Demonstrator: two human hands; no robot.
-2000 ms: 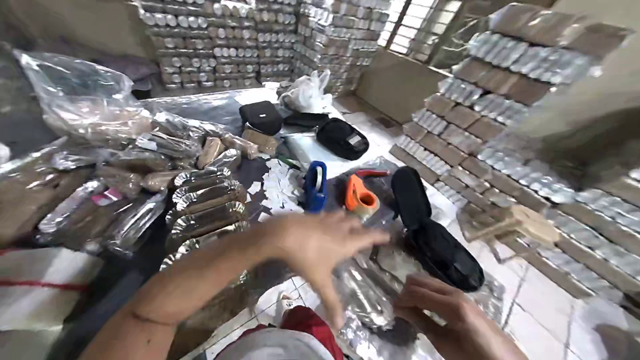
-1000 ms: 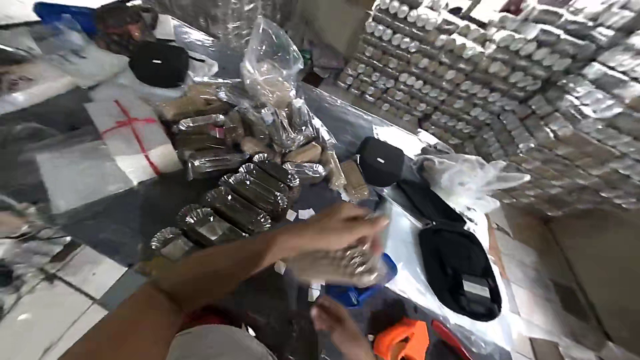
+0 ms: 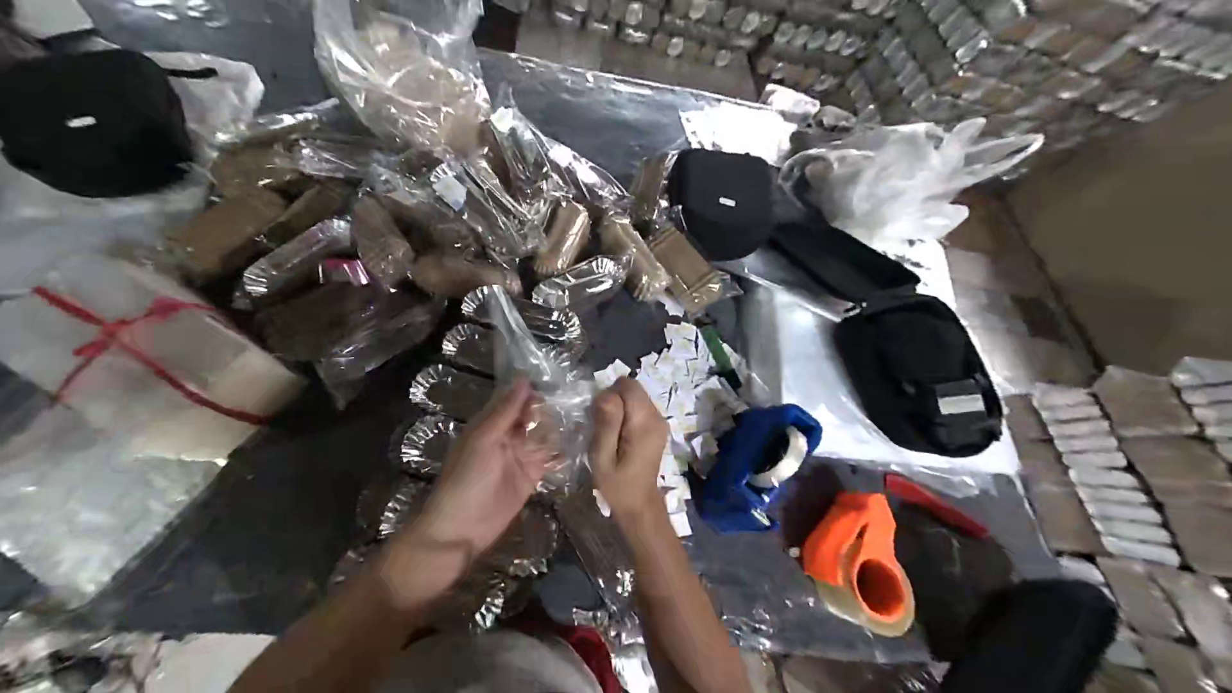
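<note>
A clear plastic bag [image 3: 568, 395] is stretched between my hands, above rows of foil trays [image 3: 452, 390]. My left hand [image 3: 496, 448] pinches its left side, and my right hand [image 3: 628, 433] closes around its right side. Whatever the bag contains is blurred. Small white paper slips [image 3: 683, 380] lie scattered just right of my right hand. Farther right stand a blue tape dispenser [image 3: 746, 467] and an orange tape dispenser [image 3: 852, 549] with a roll of clear tape. Beyond the trays is a heap of plastic-wrapped brown packets [image 3: 385, 231].
An open black zip case [image 3: 914, 366] lies at the right, near a red-handled tool [image 3: 934, 505]. A closed black case [image 3: 722, 197] and a crumpled white plastic bag [image 3: 890, 178] sit farther back. A bundle tied with red string [image 3: 164, 356] is at left. Stacked wrapped packs [image 3: 1107, 472] border the table.
My hands have come together over the foil trays with the clear bag between them. One second ago they were apart, with a blurred packet at one hand. The view has shifted.
</note>
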